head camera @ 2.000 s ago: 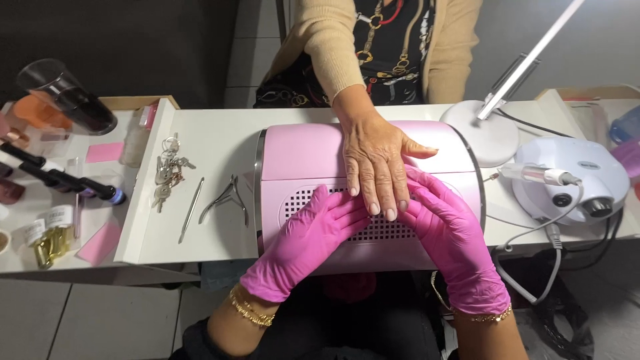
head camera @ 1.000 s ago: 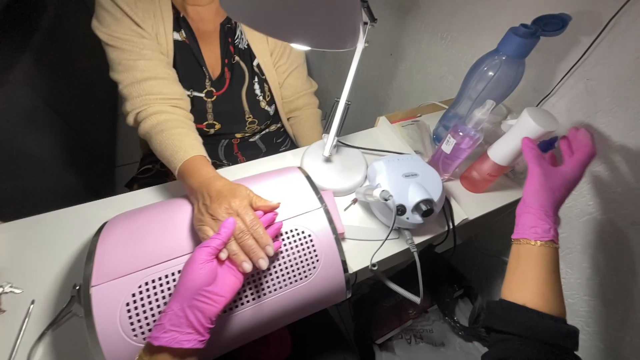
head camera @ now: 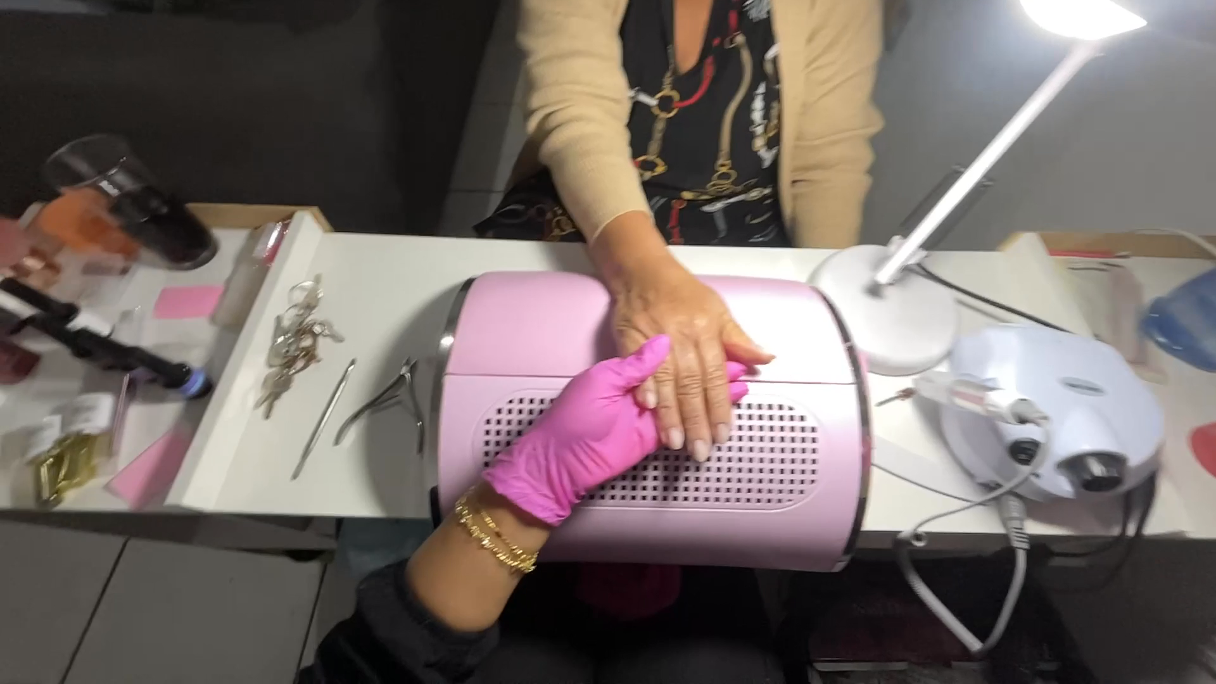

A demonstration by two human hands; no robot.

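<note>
My left hand (head camera: 594, 427), in a pink glove with gold bracelets at the wrist, holds the hand of the person opposite (head camera: 676, 347) from below and the side, its thumb on top of their fingers. That hand lies palm down with fingers spread over a pink nail dust collector (head camera: 646, 532) with a perforated grille. My right hand is out of view. Left of the collector, cuticle nippers (head camera: 388, 404) and a metal cuticle pusher (head camera: 325, 418) lie on the white table, near a bunch of keys (head camera: 296, 347).
A desk lamp's round base (head camera: 888, 309) and a white nail drill unit (head camera: 1054, 408) with its handpiece (head camera: 983, 397) and cables stand at right. Behind a raised divider (head camera: 252, 356) at left are a glass of dark liquid (head camera: 142, 209), small bottles (head camera: 66, 456) and pink cards (head camera: 187, 302).
My right hand, by the bottles at the far right one second ago, has left the view. My left hand keeps hold of the person's hand. The view has swung back left.
</note>
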